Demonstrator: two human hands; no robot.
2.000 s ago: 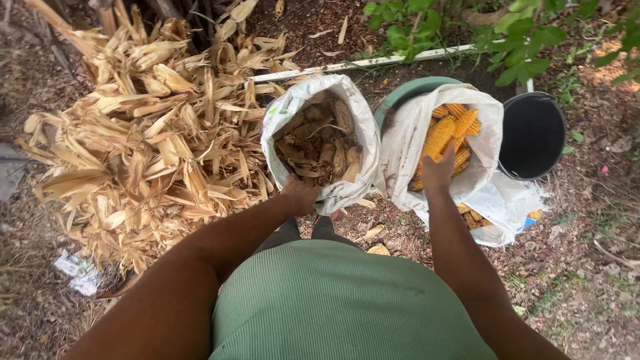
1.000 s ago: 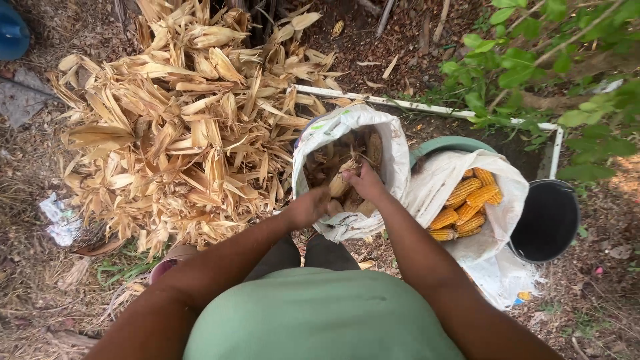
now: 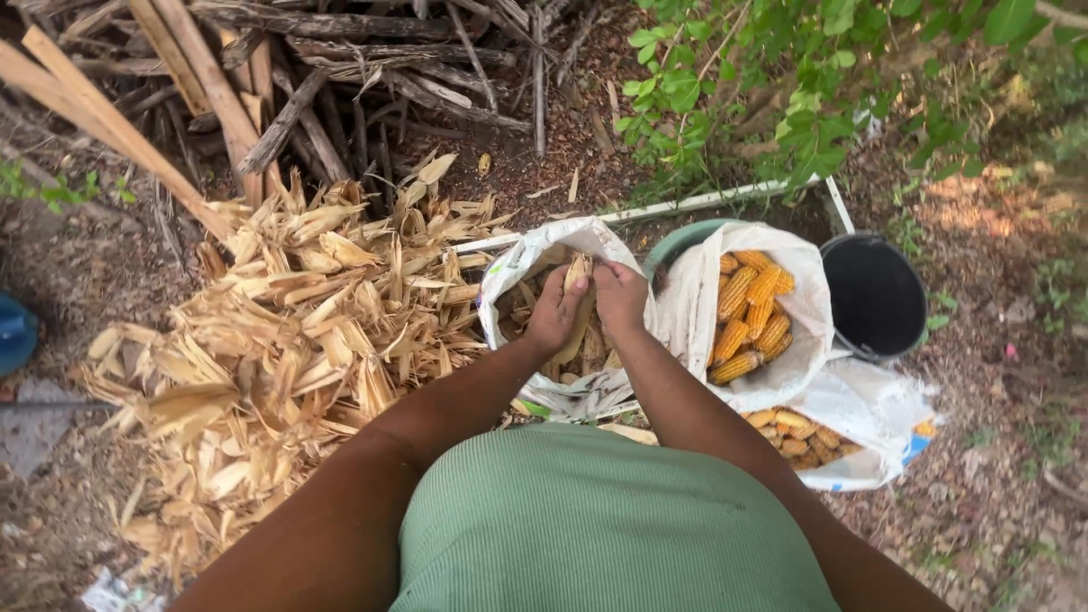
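Note:
Both my hands meet at an ear of corn in its dry husk (image 3: pixel 580 297), above an open white woven sack (image 3: pixel 544 242). My left hand (image 3: pixel 557 313) grips the ear from the left. At its upper right, my right hand (image 3: pixel 619 297) has its fingers closed on the husk near the tip. More unhusked ears lie inside this sack, partly hidden by my hands. Just to the right, a second white sack (image 3: pixel 803 272) holds bare yellow corn cobs (image 3: pixel 752 314). Below it, a third white sack (image 3: pixel 884 425) contains more husked cobs (image 3: pixel 799 438).
A large heap of dry corn husks (image 3: pixel 289 365) spreads at the left. Behind it lie stacked sticks and boards (image 3: pixel 340 76). A black bucket (image 3: pixel 874 296) stands right of the sacks, and a green tub rim (image 3: pixel 680 242) shows behind them. Leafy branches (image 3: pixel 799 110) hang at upper right.
Two seconds ago my right hand was at the yellow cobs and my left hand at the first sack's rim. Now both are on a husked-over ear above the first sack.

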